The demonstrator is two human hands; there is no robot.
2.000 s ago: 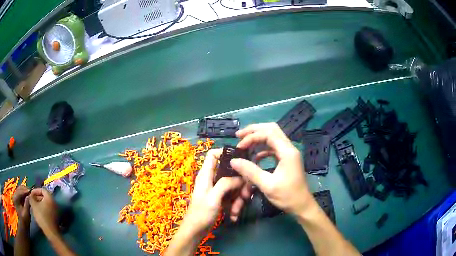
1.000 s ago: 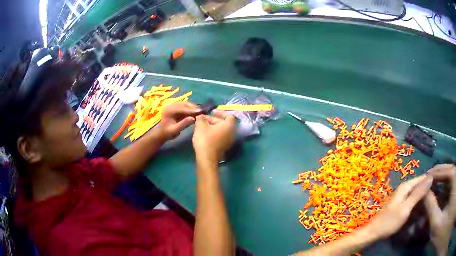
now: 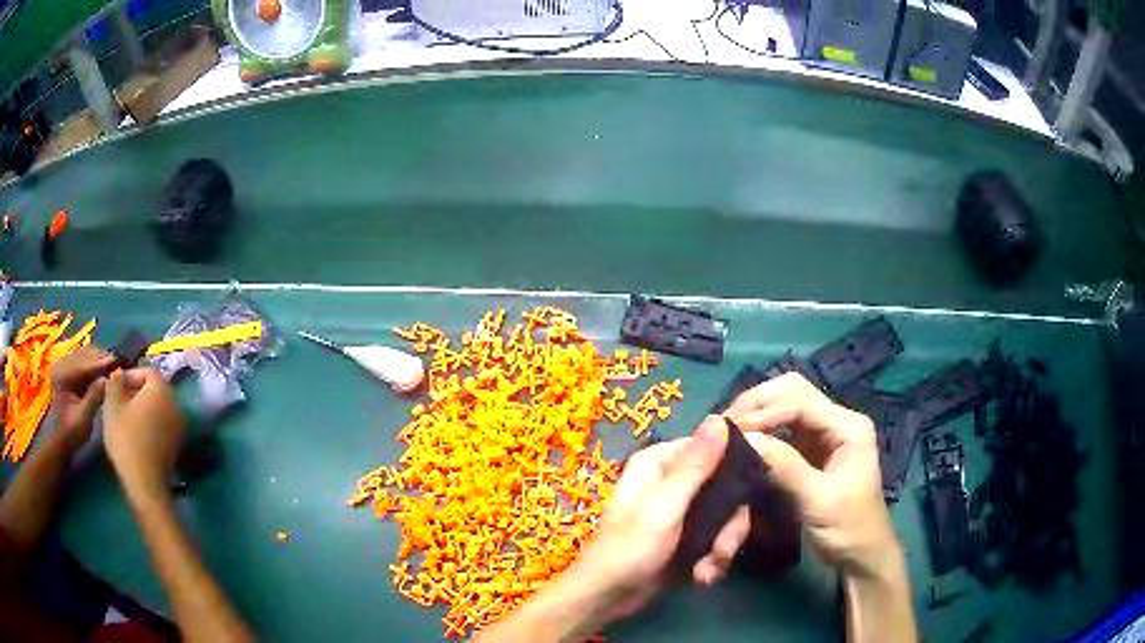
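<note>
My left hand [image 3: 653, 509] is closed on a black plastic housing [image 3: 725, 487], which is tilted up on its edge just right of the orange heap. My right hand [image 3: 822, 471] is against the same housing, its fingers at the far and right side. The palms and fingers hide part of the housing, and I cannot tell whether an orange part is in it. The heap of orange plastic inserts [image 3: 502, 465] lies left of my hands. One loose black housing [image 3: 674, 329] lies beyond my hands, and several more [image 3: 860, 356] lie to the right.
A heap of small black parts [image 3: 1030, 477] is at far right. A white-handled pointed tool [image 3: 392, 366] lies left of the orange heap. Another worker's hands [image 3: 132, 408] work near a clear bag [image 3: 216, 358]. Black rounded units [image 3: 195, 210] stand on the belt beyond the pale line.
The view has swung from the neighbouring worker back to the bench before me. Compared with the oldest frame, the held housing is tilted up on edge. Both hands are still at a housing.
</note>
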